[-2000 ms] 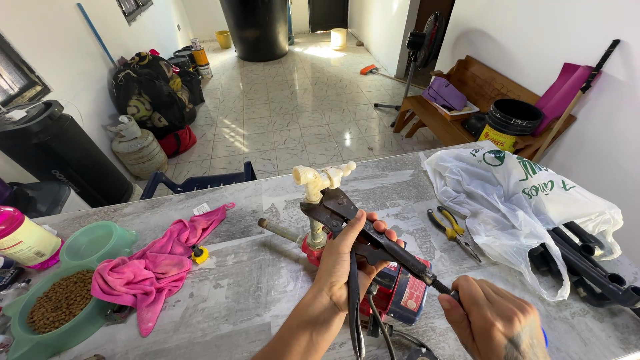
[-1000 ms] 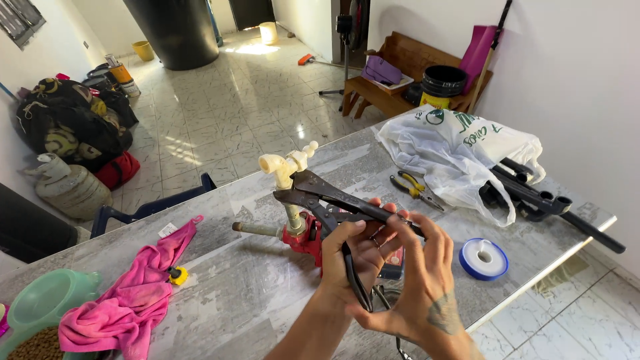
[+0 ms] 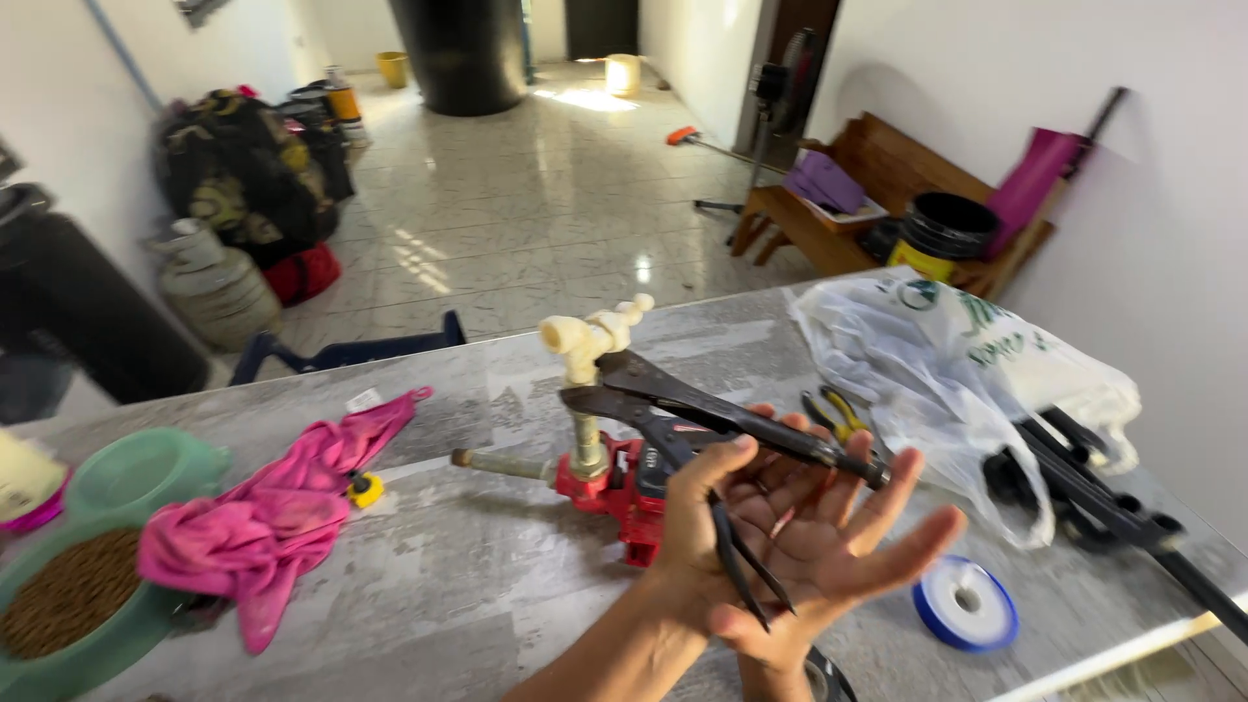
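Dark locking pliers (image 3: 721,405) have their jaws at the neck of a cream plastic fitting (image 3: 583,341). That fitting stands on an upright metal pipe (image 3: 588,444) rising from a red water pump (image 3: 609,483), which also has a pipe pointing left. My left hand (image 3: 707,507) holds the pliers, its thumb at the handles. Palm up and fingers spread, my right hand (image 3: 848,570) is beneath the handle end; whether it touches the handle I cannot tell. The pliers and hands hide part of the pump.
Left on the table lie a pink cloth (image 3: 283,497) and a green bowl of kibble (image 3: 146,624). At right are a white plastic bag (image 3: 936,361), black pipe fittings (image 3: 1102,507), yellow-handled pliers (image 3: 834,414) and a spool of white tape (image 3: 965,604). A dark blue chair (image 3: 356,353) stands beyond the table.
My right hand has left the handle end it gripped two seconds ago and has opened, palm up. The pliers stay at the fitting in my left hand.
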